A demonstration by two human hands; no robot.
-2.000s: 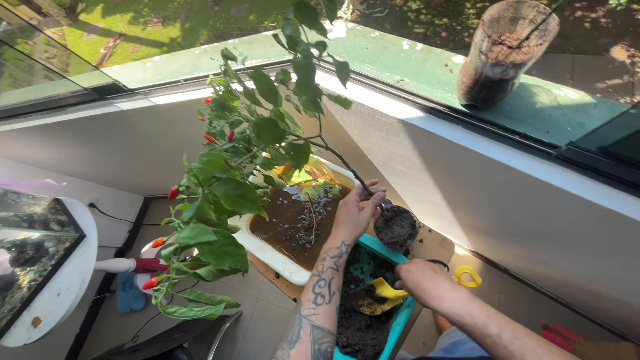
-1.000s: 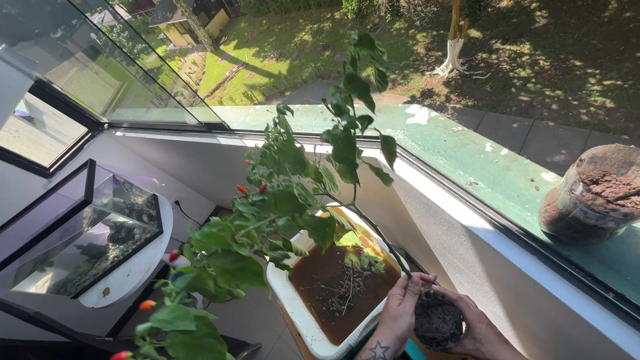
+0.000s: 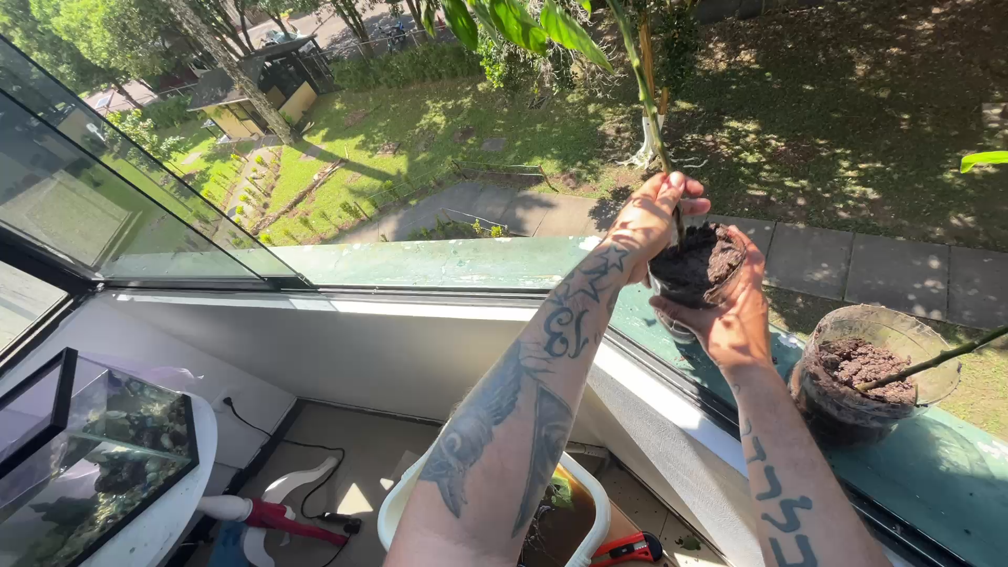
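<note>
My left hand [image 3: 657, 216] is closed around the lower stem [image 3: 642, 83] of a leafy plant, whose top runs out of view. With my right hand [image 3: 732, 315] I hold the clear plastic pot [image 3: 681, 295] of dark soil [image 3: 705, 256] that the stem rises from. The pot is over the green outer window ledge [image 3: 378, 264], slightly tilted. To its right on the ledge stands another clear container [image 3: 858, 413] with soil and a slanting stem [image 3: 929, 368].
Below my left forearm is a white basin [image 3: 594, 492] of brown water, with a red utility knife [image 3: 630, 549] beside it. A glass tank [image 3: 118, 449] stands on a round white table [image 3: 203, 441] at left. The window track [image 3: 677, 370] edges the ledge; a cable [image 3: 315, 445] lies on the floor.
Both hands have raised the potted plant from beside the basin to over the outer ledge. Two seconds ago my right hand was at the yellow scoop in the turquoise tray. The view has shifted.
</note>
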